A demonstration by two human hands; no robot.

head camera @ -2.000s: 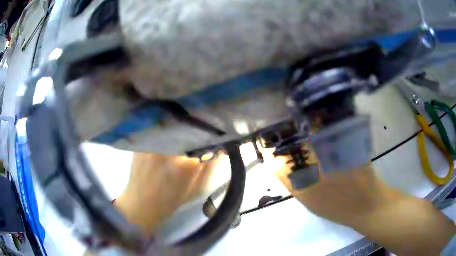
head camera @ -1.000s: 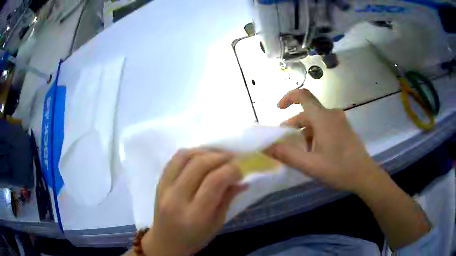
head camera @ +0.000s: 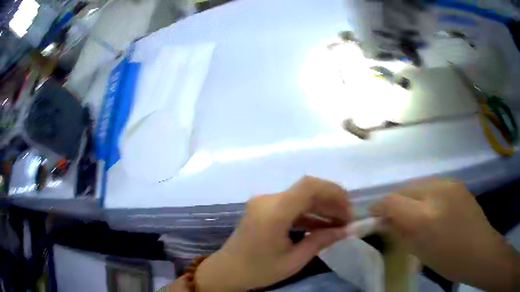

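A white fabric piece [head camera: 360,259] hangs below the table's front edge, between my hands, with a pale yellow-olive layer [head camera: 399,265] showing at its right. My left hand [head camera: 285,228] pinches its top edge between thumb and fingers. My right hand [head camera: 442,225] holds the same edge close beside it; its fingertips are blurred. The lower part of the fabric is cut off by the picture's edge. Stacked white cut pieces [head camera: 159,142], one with a rounded end, lie on the table at the left.
The sewing machine head [head camera: 390,28] is at the upper right, over its brightly lit bed. Yellow-and-green-handled scissors [head camera: 497,124] lie right of it. A blue sticker [head camera: 118,108] and a grey box [head camera: 57,120] are at the left. The table's front edge [head camera: 171,219] runs across.
Both hands have moved with the fabric from above the tabletop to beyond its front edge, towards my lap. The view has shifted, so the stacked pieces and machine sit further right.
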